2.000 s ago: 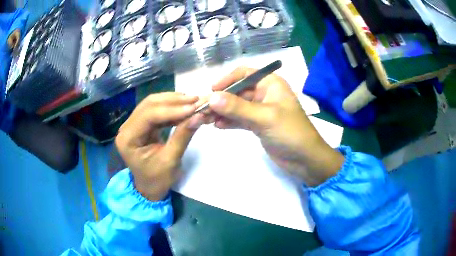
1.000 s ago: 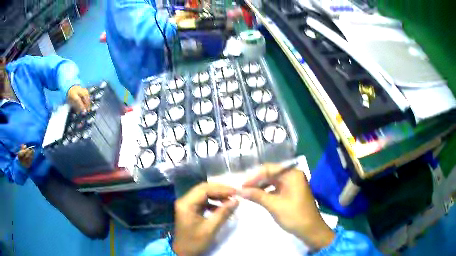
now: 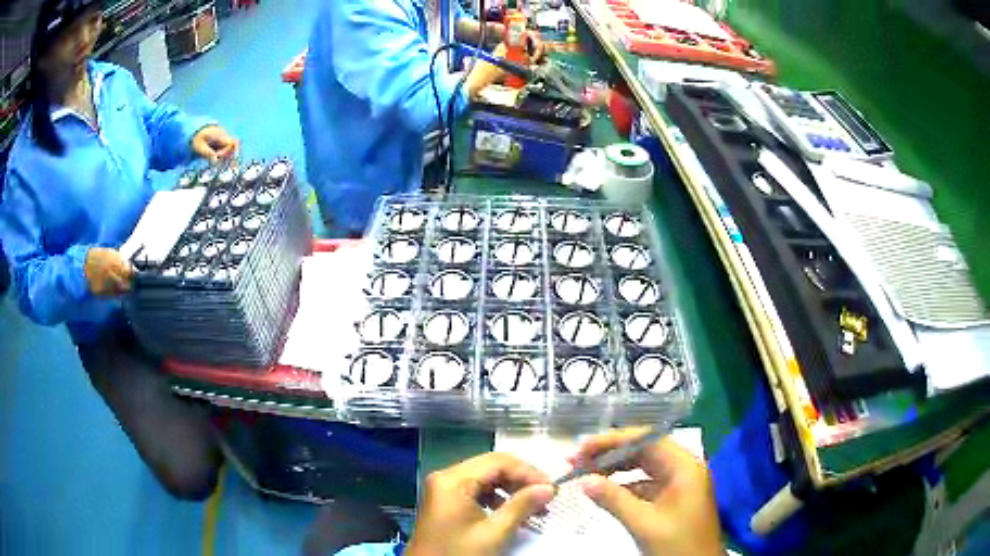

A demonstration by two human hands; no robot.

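Observation:
My left hand is at the bottom edge, thumb and finger brought together; whatever is between them is too small or hidden to tell. My right hand is shut on slim dark tweezers, whose tip points left to my left fingertips. White paper lies under both hands, with fine rows of marks between them. Just beyond is a stack of clear blister trays; its round pockets hold pale discs with dark bars.
A seated coworker at left handles a second tray stack. Another coworker works beyond. A spool stands behind the trays. At right, a raised board carries a black foam tray and papers. Blue cloth hangs below.
The view has tilted up, so my hands now sit at the bottom edge and the whole tray top and coworkers show. The tweezers remain in my right hand, near my left fingertips.

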